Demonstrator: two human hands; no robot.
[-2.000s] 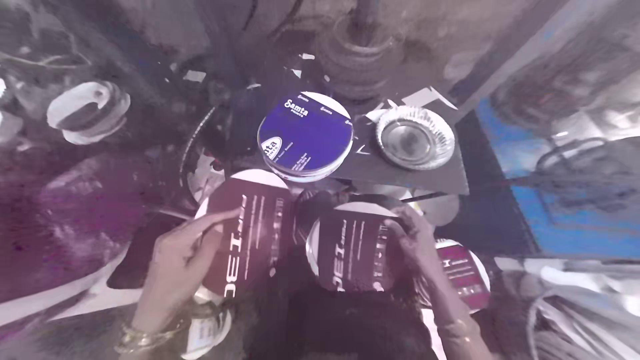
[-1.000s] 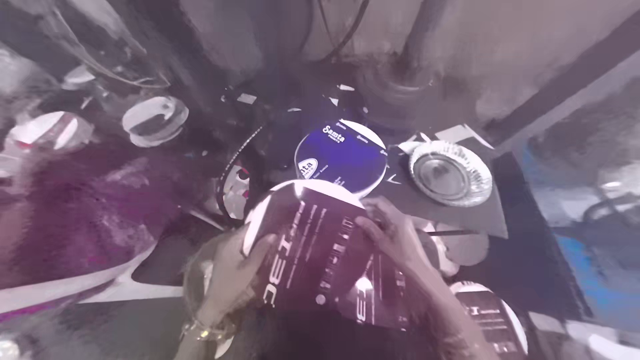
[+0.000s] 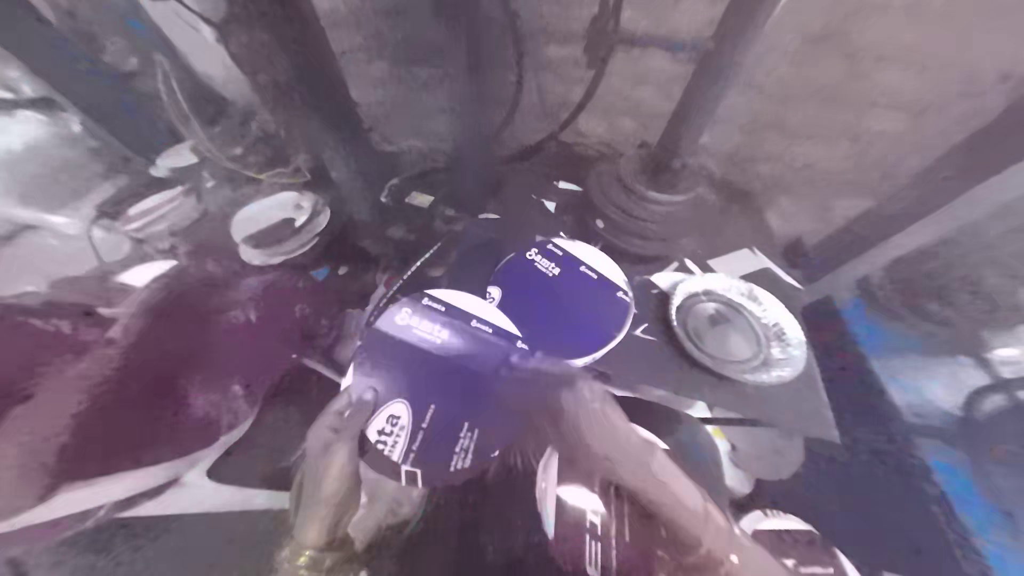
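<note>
A blue printed round paper disc [image 3: 448,400] with a white edge segment is in my left hand [image 3: 340,448], whose thumb lies on its left edge. My right hand [image 3: 564,400] is blurred at the disc's right edge; its fingers are too unclear to show a grip. Just behind lies a similar blue disc [image 3: 564,300], partly overlapped by the one in my left hand. A maroon printed disc [image 3: 596,524] shows below my right forearm, partly covered by it. To the right sits a shiny silver fluted round plate [image 3: 736,328].
Another maroon disc [image 3: 800,548] lies at lower right. At the left are a pale round stack [image 3: 280,226] and maroon material [image 3: 200,360]. Upright metal posts [image 3: 704,88] and a round ribbed base [image 3: 648,200] stand at the back, with paper scraps around.
Earlier both my hands were on maroon discs; now a blue disc is in my left hand and the maroon ones are out of it. The view has shifted.
</note>
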